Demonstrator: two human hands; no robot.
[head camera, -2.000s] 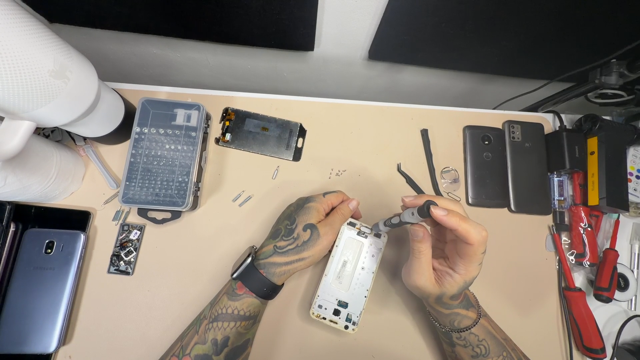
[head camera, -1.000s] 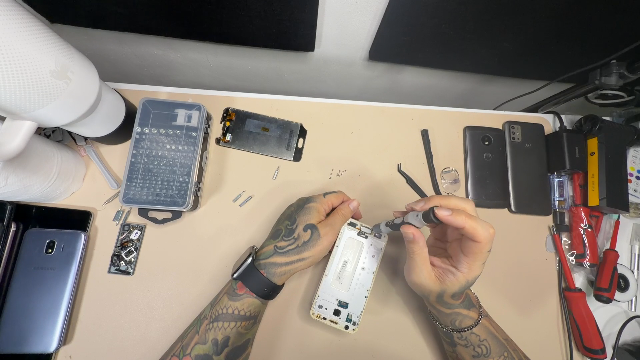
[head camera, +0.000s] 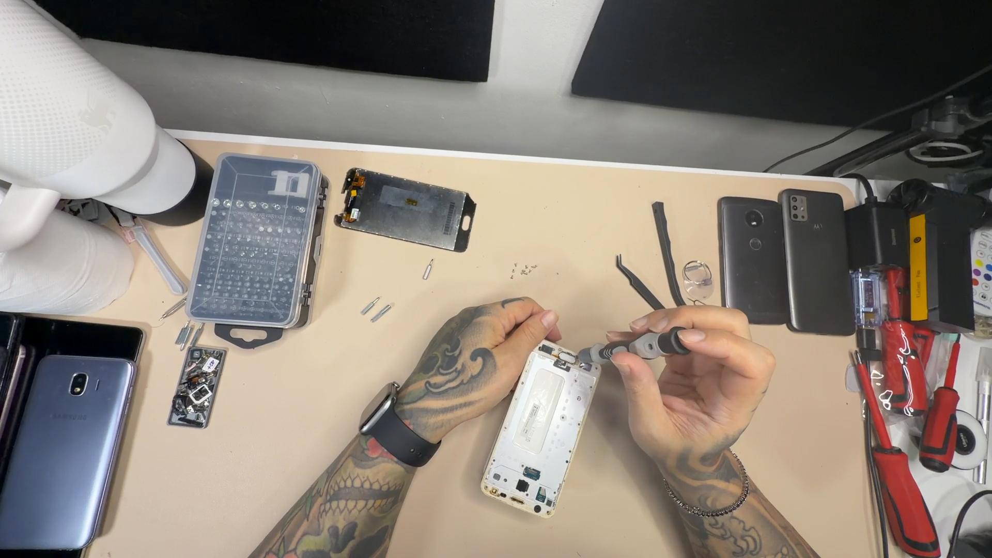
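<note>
A white phone frame (head camera: 540, 426) lies tilted on the beige work surface, its inner side up, small parts showing in it. My left hand (head camera: 484, 356) holds the frame at its upper left edge. In my right hand (head camera: 697, 380) is a grey and black precision screwdriver (head camera: 639, 346), gripped between thumb and fingers and nearly level. Its tip end meets the frame's top right corner; the exact contact is hidden. Several tiny screws (head camera: 524, 270) lie above the frame. Left of my left hand lie loose screwdriver bits (head camera: 380, 312). A detached phone display (head camera: 407, 209) rests farther back.
A clear-lidded bit case (head camera: 256, 240) and a small tray of parts (head camera: 197, 387) are at left, near a blue-grey phone (head camera: 68, 449). Black tweezers (head camera: 638, 281), a black pry tool (head camera: 666, 252) and two dark phones (head camera: 818, 263) lie at right, beside red-handled screwdrivers (head camera: 903, 496).
</note>
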